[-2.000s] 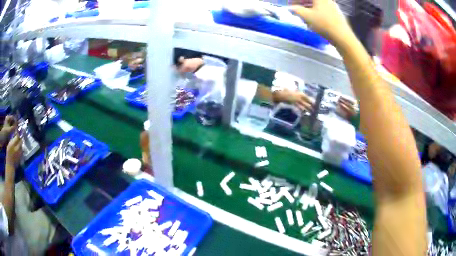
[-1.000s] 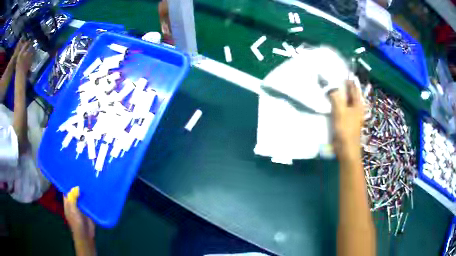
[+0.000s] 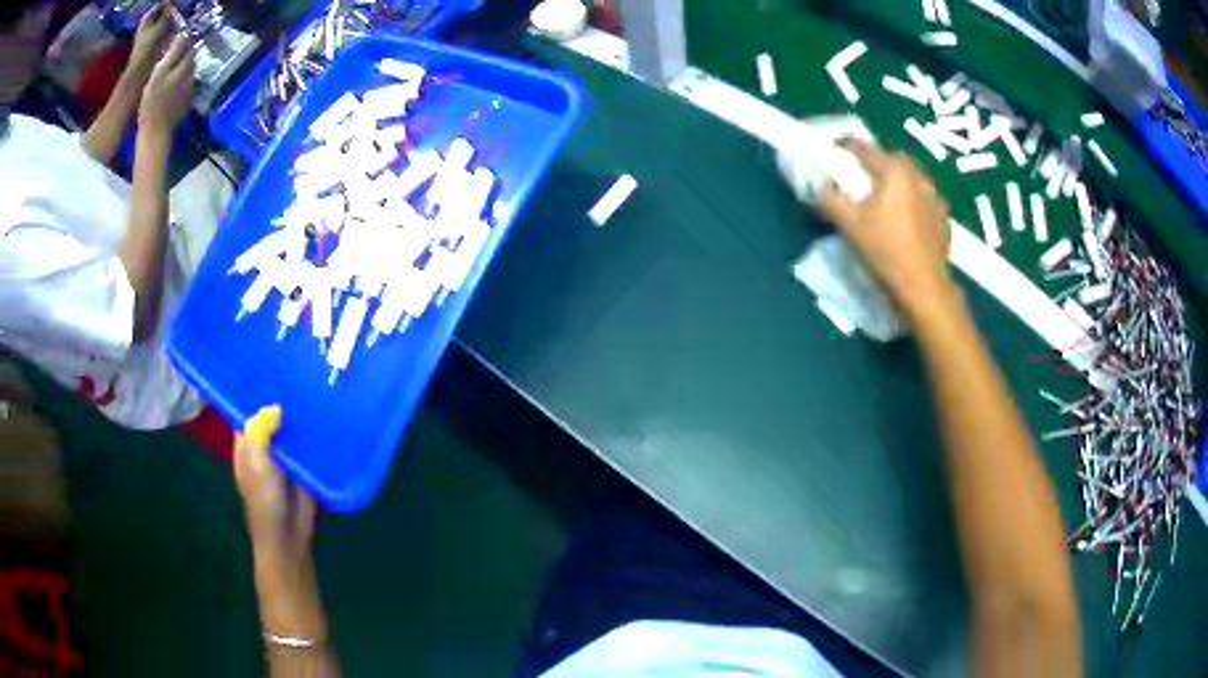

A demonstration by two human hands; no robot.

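A blue plastic tray [image 3: 298, 384] at the left holds a pile of filled white sleeves [image 3: 384, 245]. My left hand [image 3: 272, 490], with a yellow finger cot, grips its near edge, and the tray sits tilted beyond the table's edge. My right hand [image 3: 888, 219] is closed on a crumpled white sheet [image 3: 828, 156] over the dark green table. A part of the sheet hangs below the palm; the fingertips are blurred. One loose white sleeve [image 3: 612, 200] lies between the tray and my right hand.
Loose white sleeves [image 3: 960, 126] and a large heap of wired stems [image 3: 1139, 384] lie at the right, beyond a long white strip [image 3: 742, 113]. A grey post [image 3: 654, 40] and round white item [image 3: 558, 17] stand at the top. Another person's arms [image 3: 152, 172] are at the left.
The white sheet, spread wide before, is now bunched small in my right hand. The view has shifted, so the tray and heap appear further right. My left hand still holds the tray.
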